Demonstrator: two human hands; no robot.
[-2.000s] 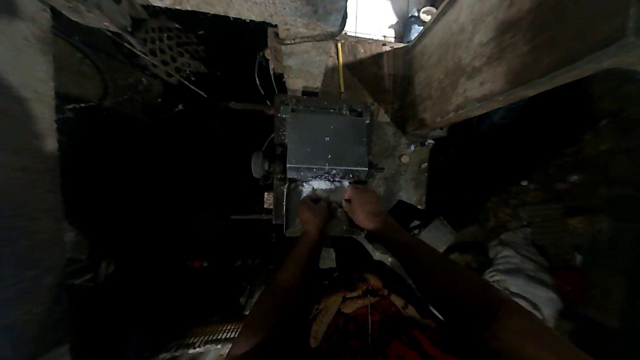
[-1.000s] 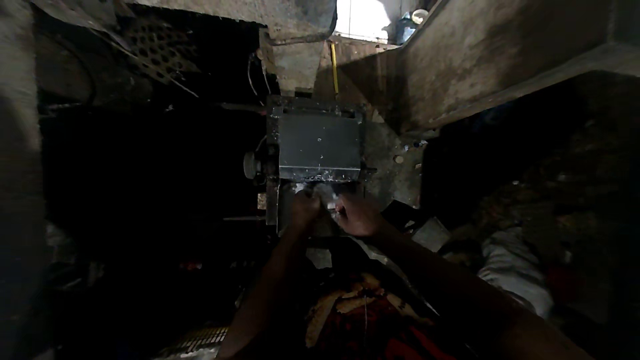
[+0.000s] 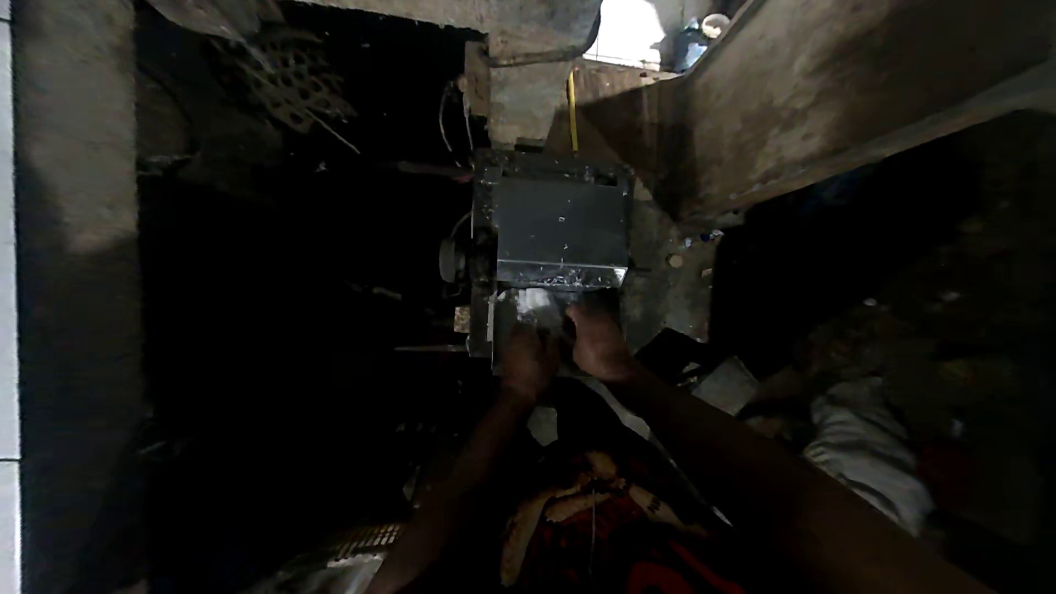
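A dark metal machine with a flat grey cover [image 3: 561, 223] stands in the middle of the view, with pale flecks along its front edge. Just below that edge lies whitish material [image 3: 536, 305], too blurred to name exactly. My left hand [image 3: 530, 359] is at its lower side, fingers curled and touching or close to it. My right hand [image 3: 598, 342] lies to the right, its fingers bent toward the machine's front edge. Whether either hand grips the material cannot be made out in the dim light.
A round knob or pulley [image 3: 450, 260] sticks out at the machine's left. Behind it a yellow strip [image 3: 572, 111] lies near a concrete wall [image 3: 792, 99]. A perforated piece [image 3: 293, 82] is at upper left. A pale cloth or sack [image 3: 866, 454] lies at lower right.
My two hands were closer together one second ago; now they are slightly apart, and more of the whitish material shows above my left hand.
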